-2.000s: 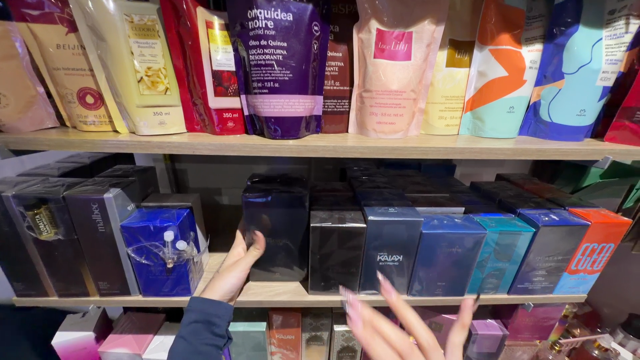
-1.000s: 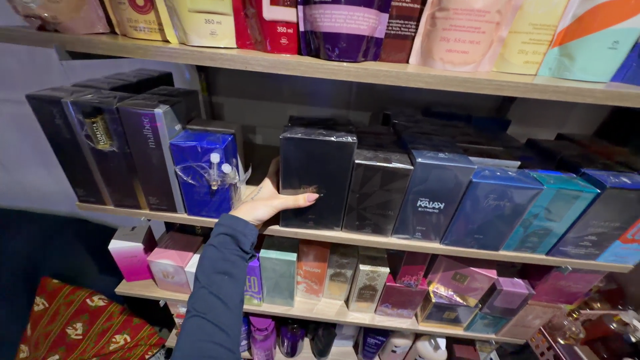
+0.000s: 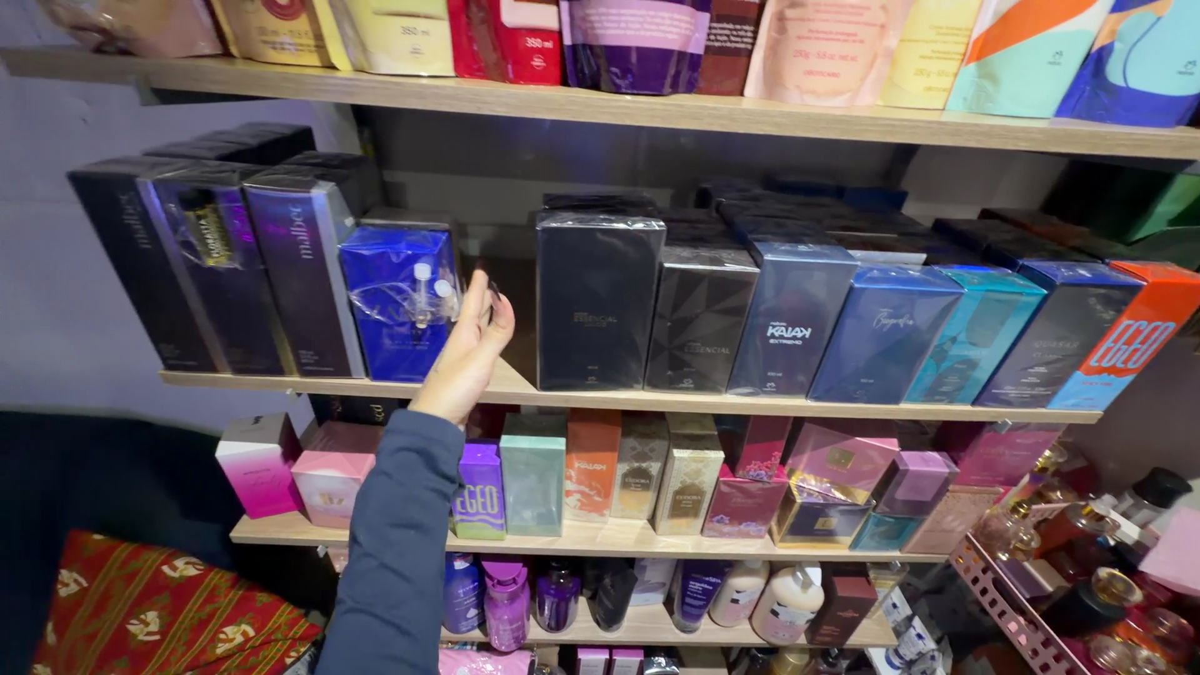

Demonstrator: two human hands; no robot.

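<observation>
My left hand [image 3: 469, 352], in a dark blue sleeve, reaches up to the second shelf with its fingers apart and nothing held. It is beside the right edge of a blue perfume box [image 3: 398, 305], which has small clear vials in plastic wrap [image 3: 423, 295] on its front. Whether the fingertips touch the wrap, I cannot tell. Right of the hand, across a gap, stands a tall black perfume box [image 3: 600, 309], upright in clear film. Left of the blue box are several tall dark boxes [image 3: 298, 272]. My right hand is not in view.
More perfume boxes, such as a dark blue one [image 3: 792, 319], line the shelf [image 3: 750, 405] to the right. Refill pouches [image 3: 633, 42] stand on the upper shelf [image 3: 600, 101]. Smaller boxes [image 3: 532, 478] and bottles fill the lower shelves. A pink basket [image 3: 1017, 609] is at lower right, a red patterned cushion [image 3: 169, 609] at lower left.
My left hand has let go of the tall black box and moved left to beside the blue box. My right hand, seen two seconds ago, has left the view. The view has tilted down.
</observation>
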